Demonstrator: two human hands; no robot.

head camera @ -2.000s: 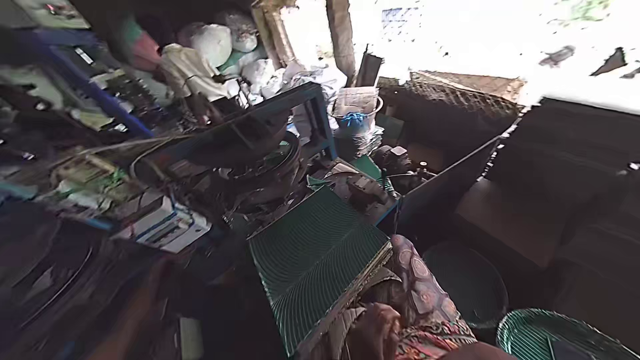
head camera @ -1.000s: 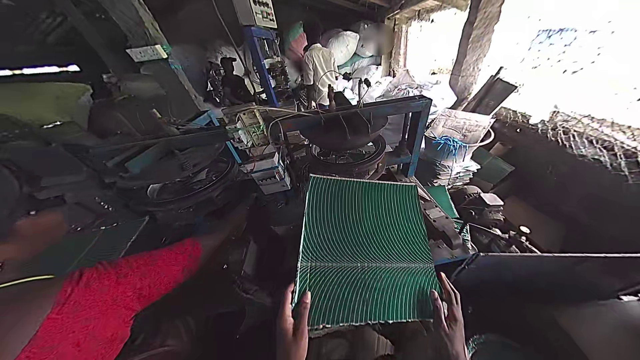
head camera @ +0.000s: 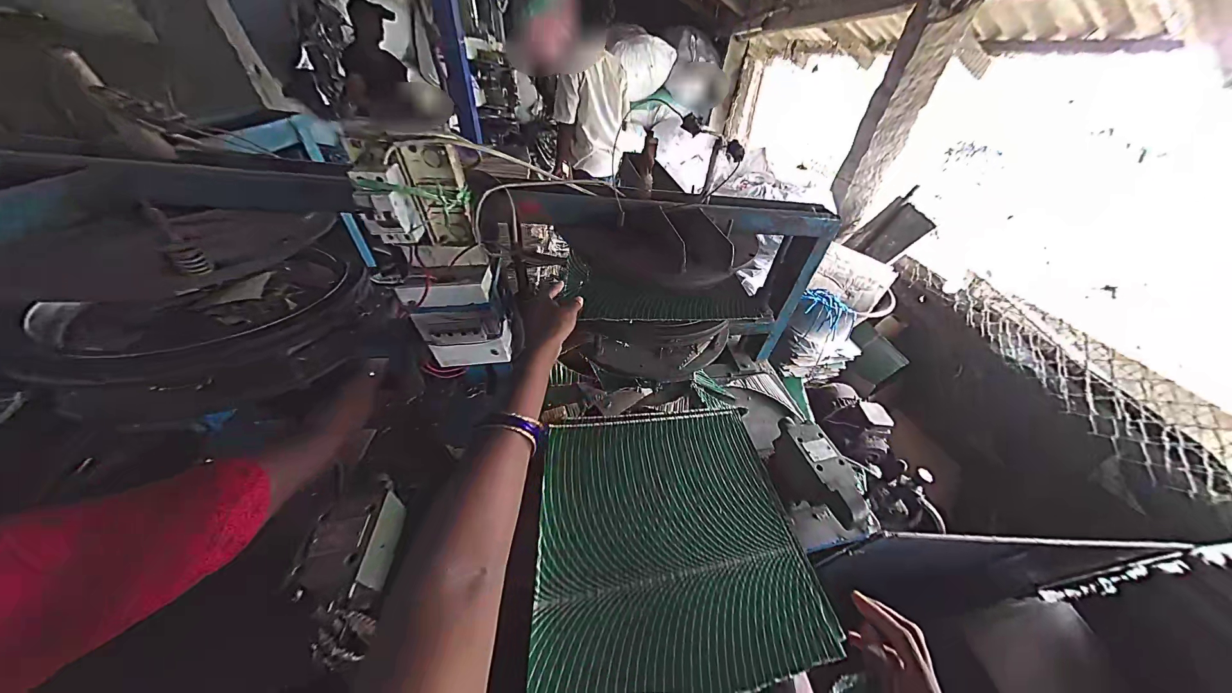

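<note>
My left hand (head camera: 551, 313) reaches forward to the left edge of a green patterned sheet (head camera: 664, 304), which lies in the round press (head camera: 664, 348) under its blue metal frame. Whether the fingers grip that sheet cannot be told. Bangles circle the left wrist. Nearer to me lies a stack of green sheets with curved pale lines (head camera: 674, 549), its far edge just before the press. My right hand (head camera: 893, 643) is beside the near right corner of this stack, fingers extended and partly cut off by the frame's bottom edge.
A co-worker's red-sleeved arm (head camera: 144, 558) reaches in from the left toward another round press (head camera: 192, 318). Electrical boxes (head camera: 462, 318) with loose wires stand between the presses. Right of the press are a motor (head camera: 852, 414) and a white bucket (head camera: 857, 279). Another person stands behind.
Both hands held the sides of a green sheet one second ago; now the left is forward at the press and the right is apart from the stack. A green sheet now shows inside the press.
</note>
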